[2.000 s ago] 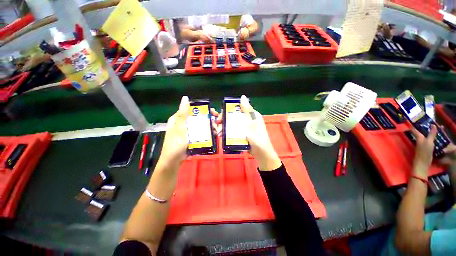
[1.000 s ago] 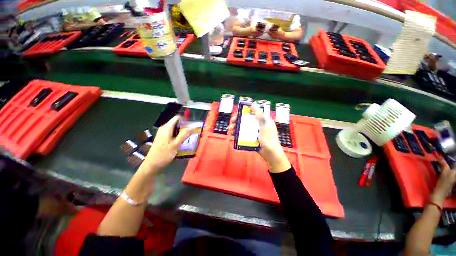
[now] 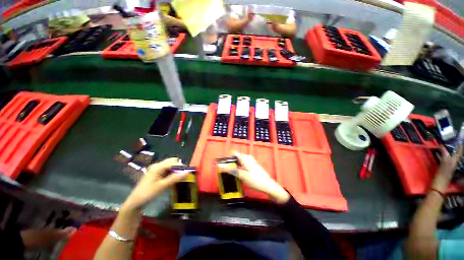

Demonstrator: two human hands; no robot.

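Note:
My left hand holds a phone with a yellow-edged dark screen, near the bench's front edge. My right hand holds a similar phone over the front left of the red tray. The phones are apart; whether their keypad halves are unfolded is hidden. Several open flip phones stand in a row in the tray's back pockets, keypads showing, upper halves beyond the tray edge.
Small dark batteries, a slab smartphone and a red pen lie left. A red tray is far left. A white fan, red pens and a neighbour's arm are right. A grey post stands behind.
Both hands have moved down toward the front edge with phones in them. The row of open phones is now fully uncovered. The slab smartphone and pens are in plain view again.

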